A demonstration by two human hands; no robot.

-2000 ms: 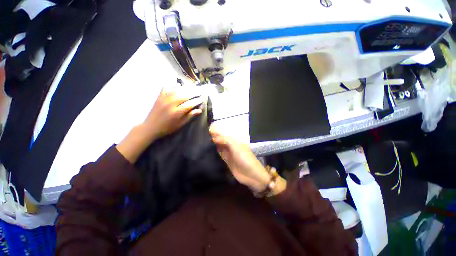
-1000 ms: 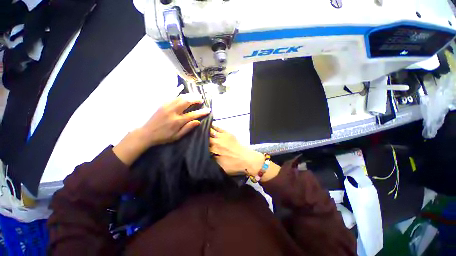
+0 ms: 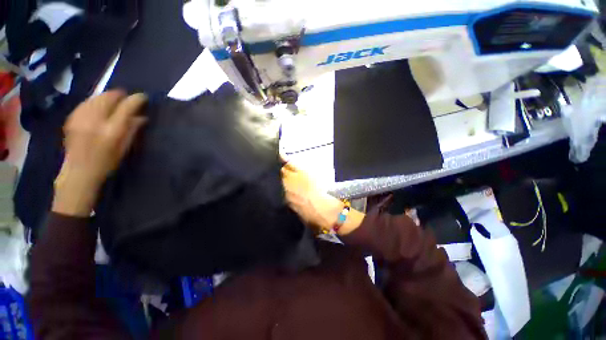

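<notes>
A black garment piece (image 3: 199, 179) is spread from the needle area down over the table edge to the lap. My left hand (image 3: 103, 136), slightly blurred, grips its upper left edge. My right hand (image 3: 309, 196) holds its right edge below the needle; some fingers are hidden by the cloth. The white sewing machine (image 3: 385, 40) has a blue stripe and a lit presser foot area (image 3: 276, 109), where the cloth's upper right corner lies. A near-rectangular black panel (image 3: 385, 123) lies flat right of the needle under the arm.
Black cut pieces (image 3: 156, 50) lie at the far left of the white table. White rolled material (image 3: 502, 116) and a clear plastic bag (image 3: 586, 126) are at the right. White strips (image 3: 502, 265) and pale thread (image 3: 539, 216) are below the table. A blue crate (image 3: 12, 313) is at lower left.
My left hand has moved from beside the needle far out to the left, and the bunched black cloth is now spread wide. My right hand stays near the same spot.
</notes>
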